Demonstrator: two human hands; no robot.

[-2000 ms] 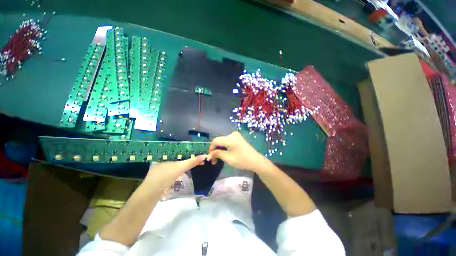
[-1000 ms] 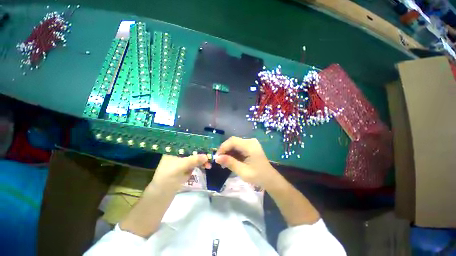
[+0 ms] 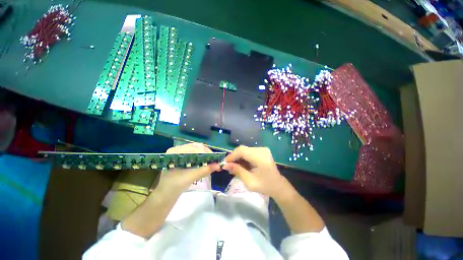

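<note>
A long green PCB panel strip (image 3: 127,161) with pale components is held level in front of the bench edge. My left hand (image 3: 185,170) grips it near its right end, with the strip running out to the left. My right hand (image 3: 254,170) is at the strip's right end, fingertips pinched together and touching it. A tiny white piece shows between the fingertips of both hands; whether it is a plug or a socket I cannot tell. A single small green board (image 3: 228,86) with a red wire lies on the black sheet (image 3: 203,109).
Stacked PCB strips (image 3: 144,71) lie left of the black sheet. A large cable pile (image 3: 289,101) lies right of it, beside red bubble wrap (image 3: 363,101). A smaller cable pile (image 3: 46,33) is far left. A cardboard carton (image 3: 441,147) stands at the right.
The strip has tilted from slanting down rightward to nearly level, and its face is seen more edge-on. Both hands stay together at its right end. The camera view has shifted.
</note>
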